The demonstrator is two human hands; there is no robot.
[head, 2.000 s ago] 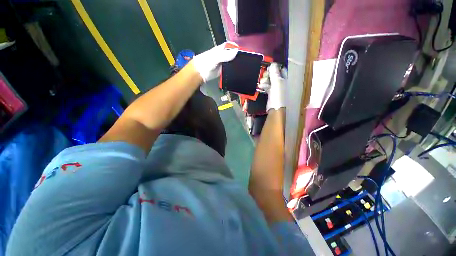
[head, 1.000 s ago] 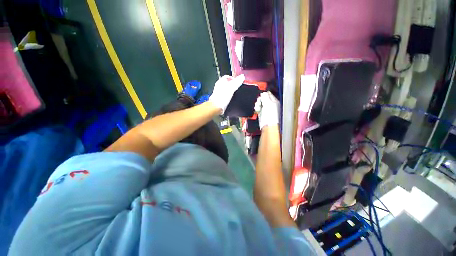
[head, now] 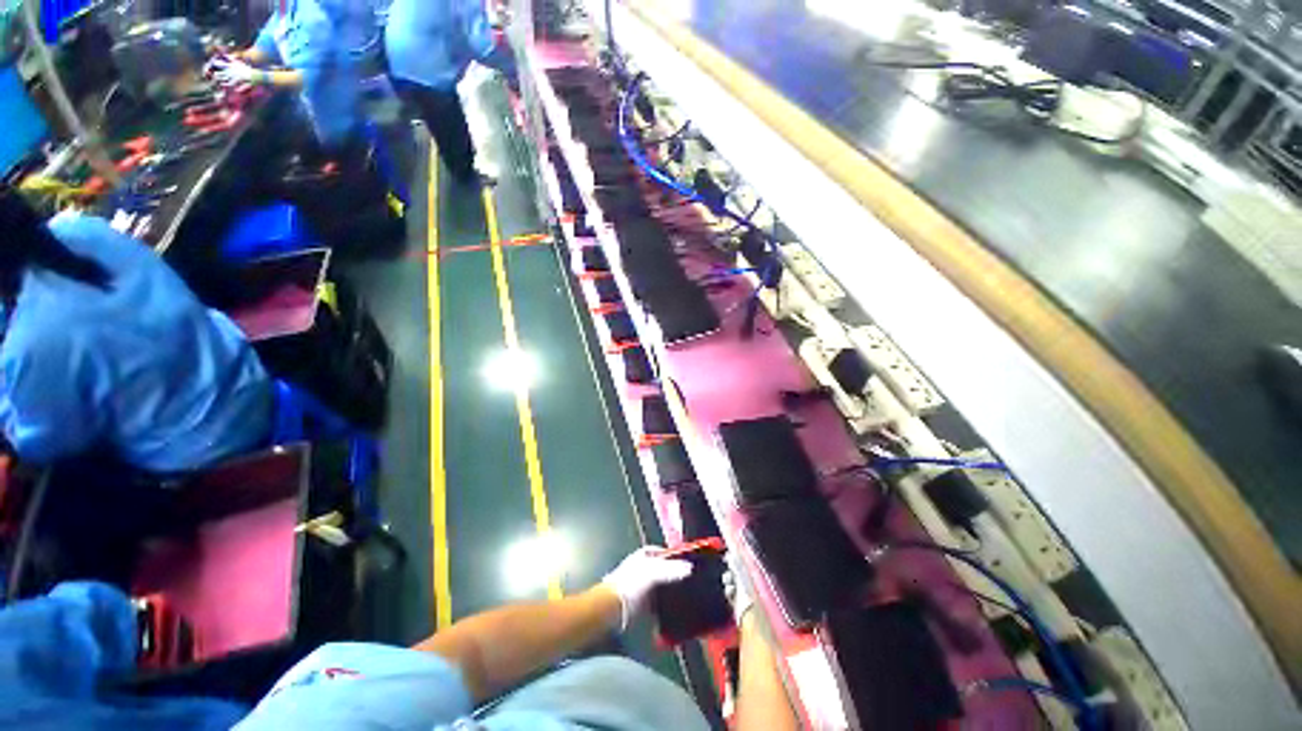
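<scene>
A small square black unit with a red edge [head: 691, 597] is at the lower shelf, at the bottom centre of the head view. My left hand [head: 646, 578], in a white glove, is on its left side with the fingers at its red edge. My right hand [head: 738, 588], also gloved, is at its right side and is mostly hidden by the shelf rail; its hold cannot be made out. More small black units [head: 658, 416] lie in a row along the lower shelf. Larger black units [head: 807, 557] lie on the pink mat [head: 735, 374] of the shelf above.
White power strips [head: 892, 366] with black adapters [head: 955, 494] and blue cables [head: 1025, 590] run behind the units. A workbench [head: 1057, 214] is above at the right. People in blue [head: 136, 343] sit and stand at the left, near black bins [head: 303, 536] and a green floor [head: 478, 371] with yellow lines.
The view has tilted up and now shows the aisle, co-workers and the long shelf. The hands and the unit appear lower in the picture, and the right hand has become mostly hidden.
</scene>
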